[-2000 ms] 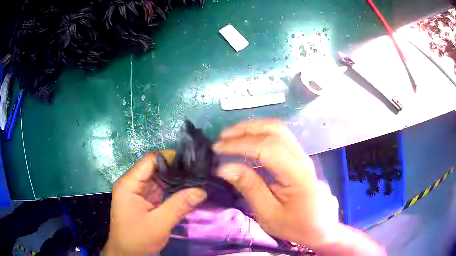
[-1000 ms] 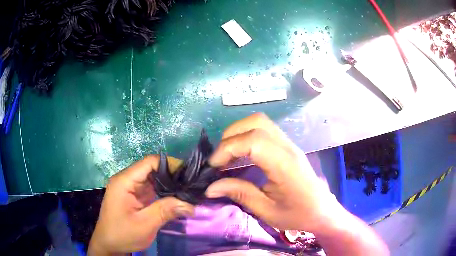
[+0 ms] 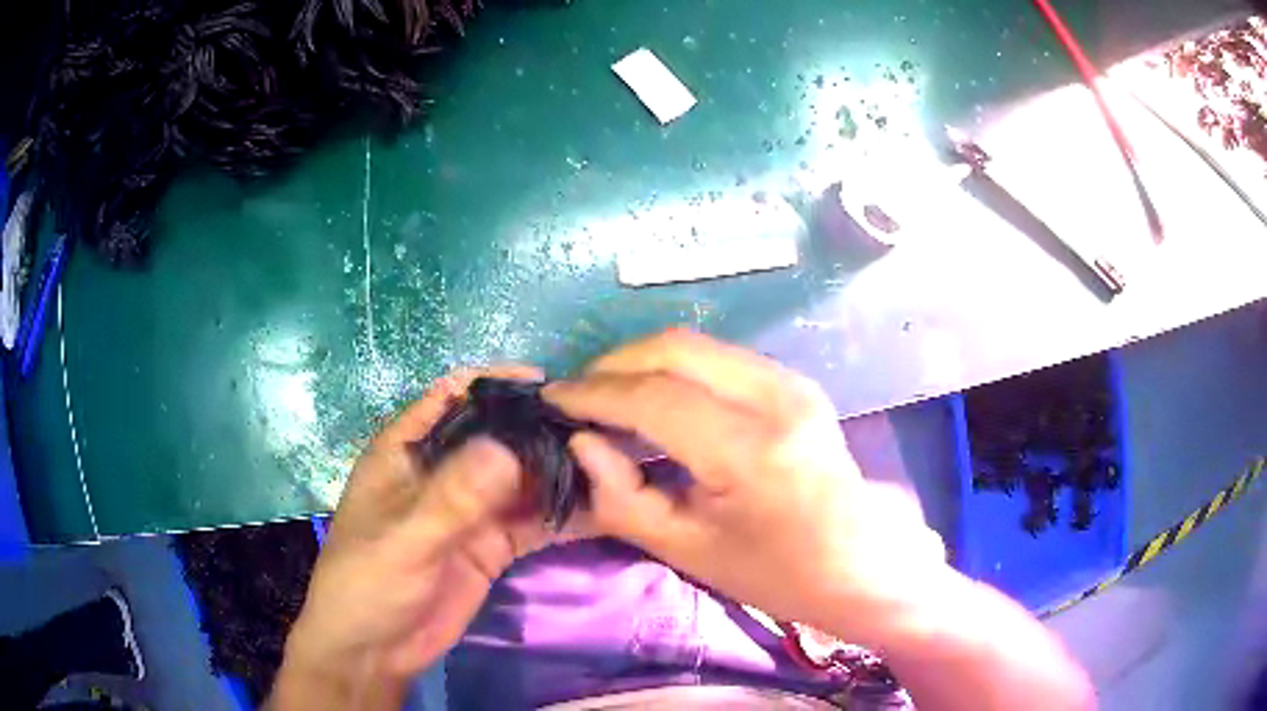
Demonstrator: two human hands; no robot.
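A black, glossy hair piece with pointed locks is held between both hands, just over the table's front edge above the lap. My left hand grips it from the left, with the thumb pressed across its front. My right hand holds its right side between thumb and fingers. The fingers cover much of the piece and the hands are slightly blurred. Whether it is one part or several pressed together cannot be told.
On the green table lie a white strip, a small white block, a glue bottle, a dark-handled knife and a red-handled brush. A black hair heap is far left. Blue bins stand below the edge.
The hair piece has been turned in the hands, its spikes no longer pointing up. My left thumb has moved up over its front. Both hands still hold it.
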